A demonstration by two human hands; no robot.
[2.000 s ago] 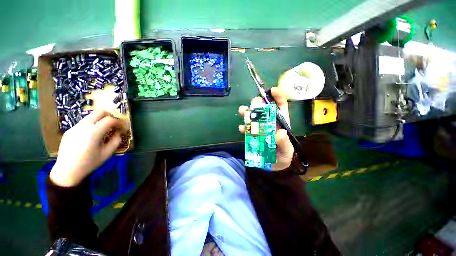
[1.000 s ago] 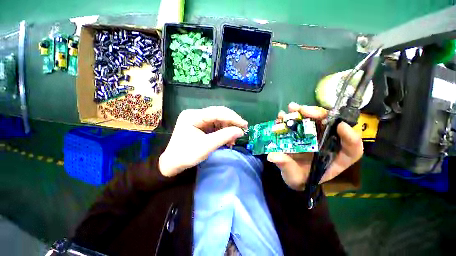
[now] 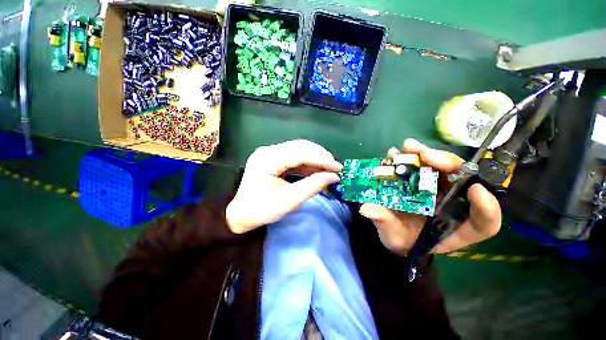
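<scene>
A green circuit board [image 3: 389,186] is held parts side up above the bench edge, with yellow and dark parts towards its right end. My right hand [image 3: 435,206] grips the board's right part between thumb and fingers and also holds a black soldering iron [image 3: 438,222], its metal shaft pointing up and right. My left hand [image 3: 282,186] has thumb and forefinger pinched together at the board's left edge. A tiny dark piece seems to be at those fingertips, but it is too small to tell what it is.
A carton [image 3: 114,80] holds dark cylinders and small copper-red pieces. Beside it are a black bin of green parts [image 3: 264,58] and a black bin of blue parts [image 3: 337,70]. A whitish tub [image 3: 495,106] stands right. Three boards [image 3: 78,46] lie left of the carton. A blue stool [image 3: 119,188] is below.
My left hand has come from the carton to the board's left edge. The board has turned from upright to lying sideways. The view has shifted, and the iron's tip now points up and right.
</scene>
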